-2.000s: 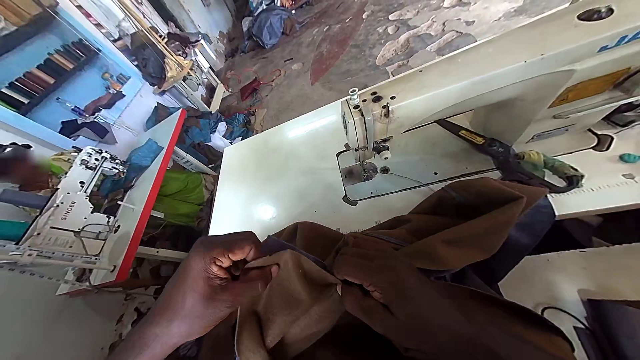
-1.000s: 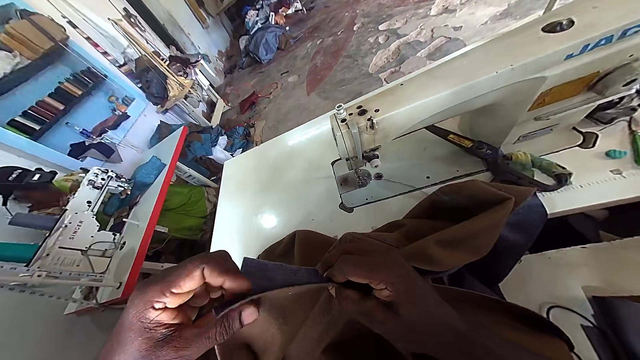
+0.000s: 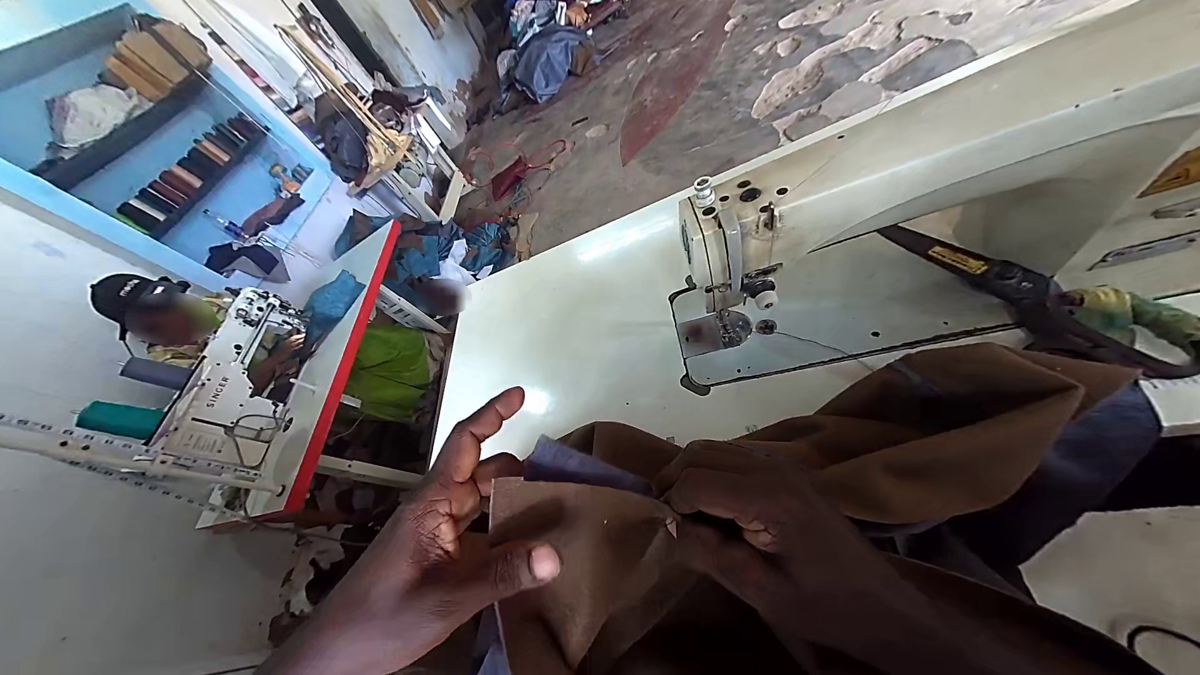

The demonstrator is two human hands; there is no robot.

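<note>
Brown fabric (image 3: 600, 562) with a blue-grey layer (image 3: 581, 464) along its edge lies bunched in front of me, over the near side of the white sewing table (image 3: 562, 328). My right hand (image 3: 750, 516) pinches the brown and blue-grey layers together. To the left, my left hand (image 3: 459, 525) has its thumb and fingers spread beside the fabric's corner; some fingers are partly hidden behind it. Beyond both hands stands the head of a white industrial sewing machine (image 3: 717, 248), its needle area above the metal plate. Black-handled scissors (image 3: 1022, 286), partly wrapped in green cloth, rest under the machine arm.
At the left, a person in a cap (image 3: 141, 305) sits at a Singer sewing machine (image 3: 220, 375) on a red-edged table (image 3: 342, 375). Thread spools (image 3: 187, 178) line a blue shelf. Cloth heaps (image 3: 548, 61) lie on the worn floor.
My left hand has loosened its pinch on the fabric edge and its fingers have spread. The brown corner now lies unfolded beside it. My right hand keeps its hold.
</note>
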